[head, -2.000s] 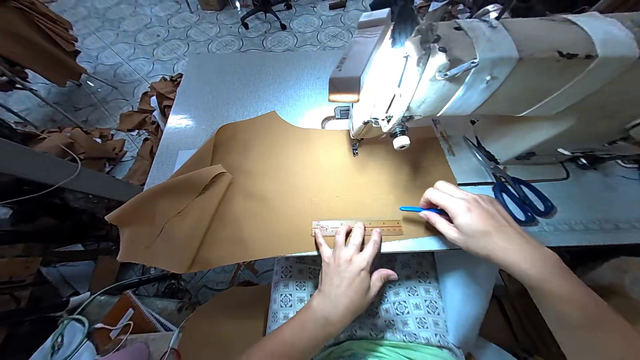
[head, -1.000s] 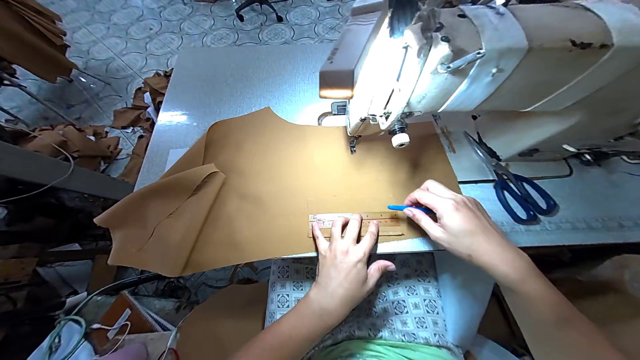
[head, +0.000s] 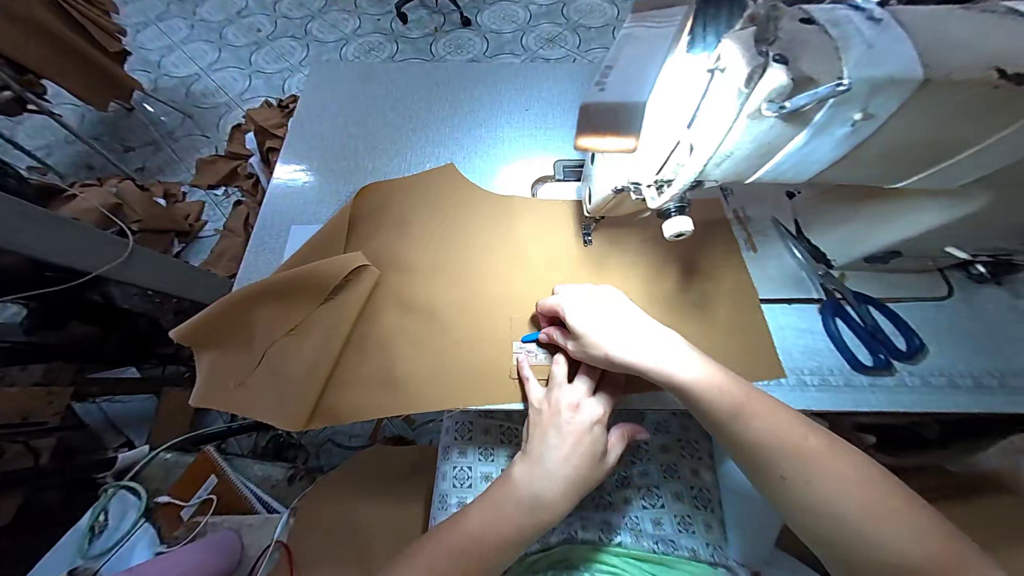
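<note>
A tan fabric piece (head: pixel 448 296) lies across the sewing machine table, its left end folded over. Near its front edge, the fingers of my left hand (head: pixel 568 416) press a short ruler (head: pixel 530 353) flat on the cloth. My right hand (head: pixel 600 324) is just above those fingers, pinching a blue marking tool (head: pixel 531 338) at the ruler's left upper edge. My hands cover most of the ruler. The presser foot (head: pixel 587 232) of the industrial sewing machine (head: pixel 768 104) stands over the fabric beyond my hands.
Blue-handled scissors (head: pixel 868 328) lie on the table (head: pixel 376 104) at right, beside the machine. Brown fabric scraps (head: pixel 240 176) are heaped on the floor at left. A patterned cloth (head: pixel 648 480) hangs below the table's front edge. Cables (head: pixel 120 500) are at the lower left.
My right hand has moved left with the blue tool, from the ruler's right part to its left end, and now overlaps my left hand. My left hand stays on the ruler.
</note>
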